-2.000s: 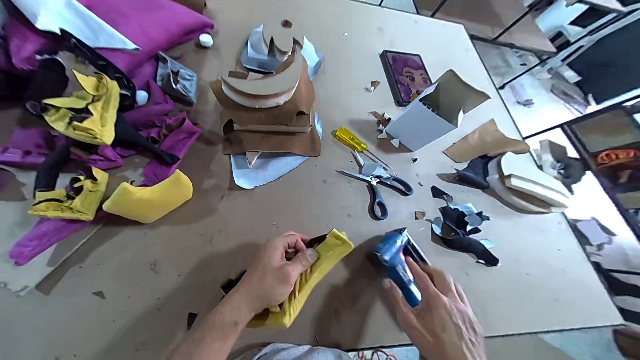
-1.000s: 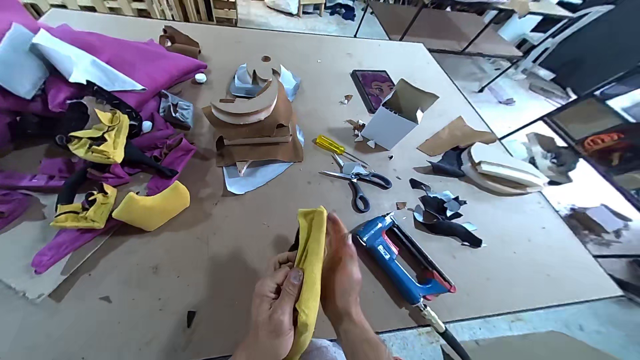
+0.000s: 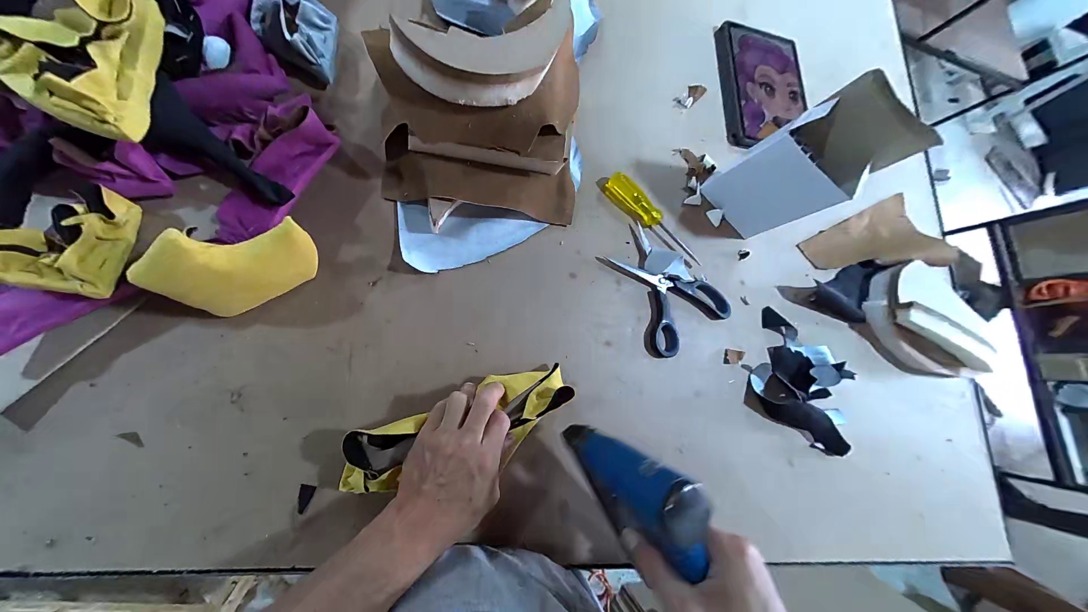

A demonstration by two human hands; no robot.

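Note:
My left hand (image 3: 459, 450) presses a yellow fabric-covered piece (image 3: 527, 395) onto the tabletop near the front edge. That piece lies with its black-edged open side up, and a grey inside shows. My right hand (image 3: 705, 569) grips a blue pneumatic staple gun (image 3: 637, 484), somewhat blurred, its nose pointing up and left, just right of the yellow piece and apart from it. Beyond the gun lie scissors (image 3: 663, 285) with black handles, spread apart, beside a yellow-handled screwdriver (image 3: 633, 200). Another yellow padded piece (image 3: 229, 268) rests at the left.
Purple fabric (image 3: 280, 161) with yellow and black covers (image 3: 93, 76) fills the upper left. Brown and white curved pieces (image 3: 484, 68) lie at the top middle. A white box (image 3: 773, 191), a framed picture (image 3: 765, 85), black scraps (image 3: 799, 391) and a curved foam piece (image 3: 935, 314) lie at right.
The staple gun, lying on the table one second ago, is now in my right hand. The yellow piece, then held upright between both hands, now lies open side up under my left hand.

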